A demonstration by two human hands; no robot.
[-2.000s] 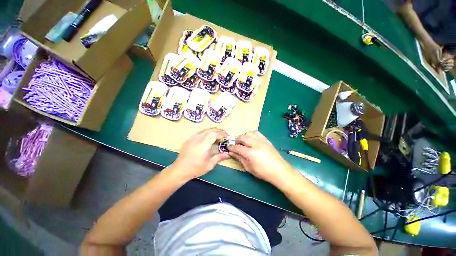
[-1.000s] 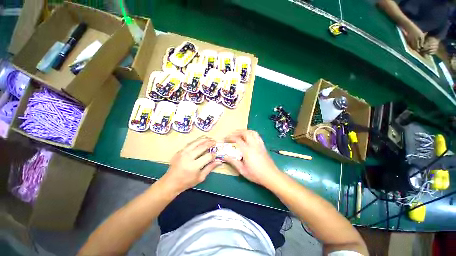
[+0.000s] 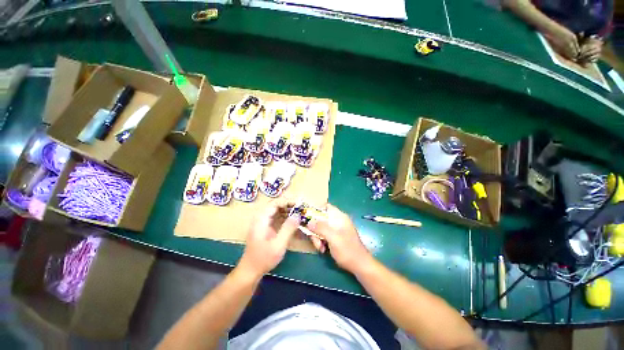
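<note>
A half-assembled unit (image 3: 306, 213), a white shell with dark and yellow parts inside, is between my two hands above the front edge of the cardboard sheet (image 3: 226, 224). My left hand (image 3: 268, 234) grips its left side. My right hand (image 3: 336, 236) grips its right side. Fingers hide much of the unit. Several similar open units (image 3: 249, 181) lie in rows on the cardboard behind my hands, some stacked.
A pile of small dark parts (image 3: 375, 179) and a wooden-handled tool (image 3: 392, 221) lie right of the cardboard. Further right is a tool box (image 3: 405, 161). Cartons with lilac strands (image 3: 96, 193) stand left. Another person's hands (image 3: 578, 48) are across the conveyor.
The camera view has shifted. The held unit has turned between my fingers, and its dark and yellow inside now shows. Both hands still hold it. The rows look the same.
</note>
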